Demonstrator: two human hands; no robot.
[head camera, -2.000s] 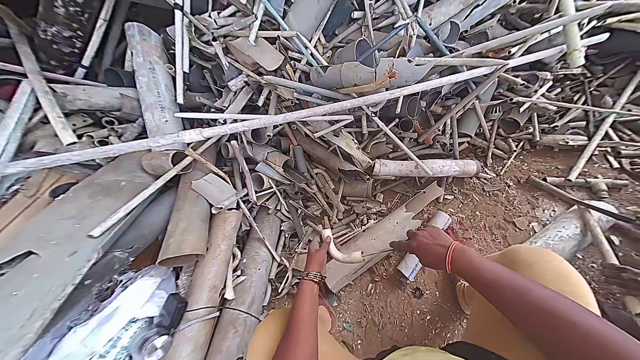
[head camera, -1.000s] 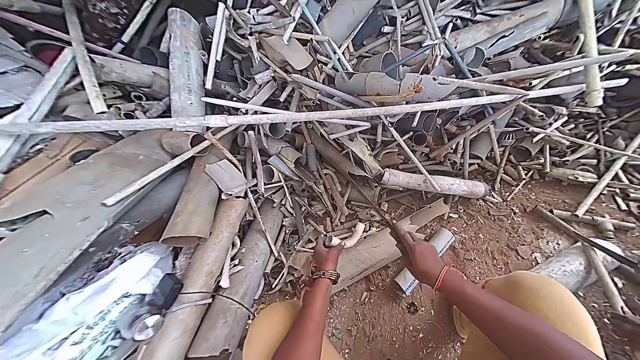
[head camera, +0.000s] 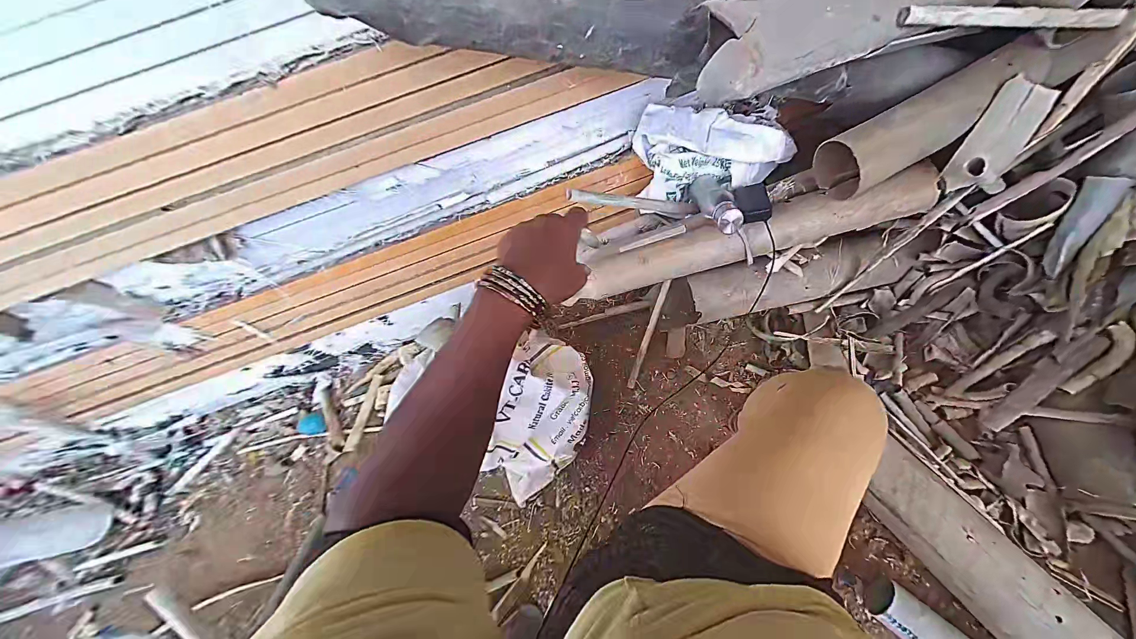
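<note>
My left hand (head camera: 546, 253), with bracelets at the wrist, reaches out over the near end of a long grey-brown pipe (head camera: 710, 253). Its fingers are partly hidden, and a small pale piece shows beside the fingertips; whether I grip it I cannot tell. Just beyond lies a thin pale pipe (head camera: 626, 202), pointing to a grey fitting with a shiny round end (head camera: 723, 211) and a small black box (head camera: 753, 202). A white printed sack (head camera: 710, 146) stands behind them. Under my forearm is another white printed sack (head camera: 546, 408). My right hand is out of view.
Orange and white ribbed panels (head camera: 355, 133) slope across the left. Broken pipe pieces (head camera: 1021, 355) are heaped at the right. A black cable (head camera: 652, 413) runs over the dirt toward my legs. A wide pipe (head camera: 976, 541) lies beside my right knee.
The view has swung far to the left. My left hand, earlier holding a pale curved piece over the scrap heap, is now at the pipe near the sack. My right hand has left the view.
</note>
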